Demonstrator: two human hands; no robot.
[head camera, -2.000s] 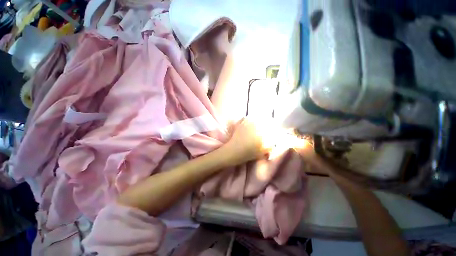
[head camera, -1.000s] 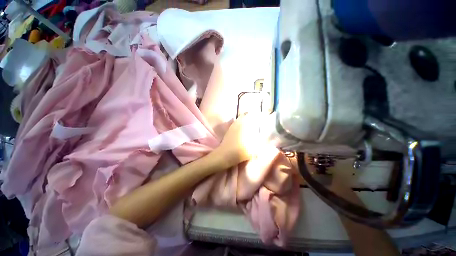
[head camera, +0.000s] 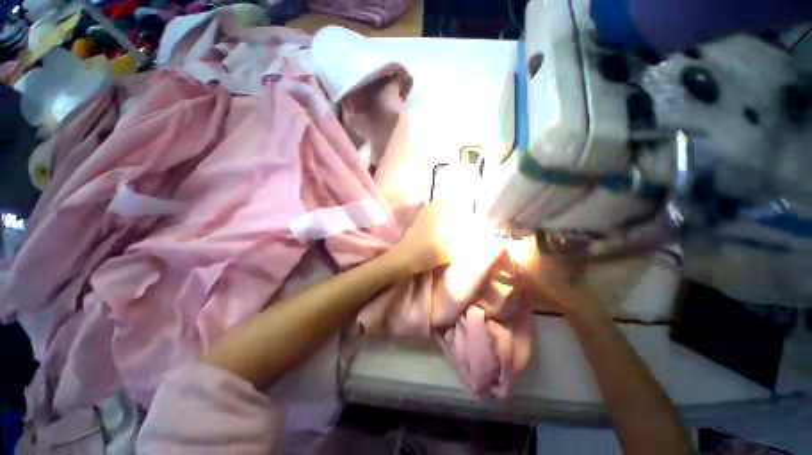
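Pink garment pieces lie heaped across the left of the table, with a white strip on them. A bunched part of the pink cloth hangs at the table's front edge below the needle area. My left hand is on this cloth beside the needle, its fingers washed out by the lamp glare. My right hand is at the right of the needle area, under the sewing machine head; glare and blur hide its fingers. The needle and presser foot are lost in the glare.
A white rounded fabric part lies at the back. A yellowish thread cone stands far left, near colourful items. A flat dark rectangle lies at the right of the table. A dark purple shape shows above the machine.
The view has shifted, so the machine head sits differently in the picture. My right hand shows more clearly beside the needle area than one second ago. My left hand stays on the cloth.
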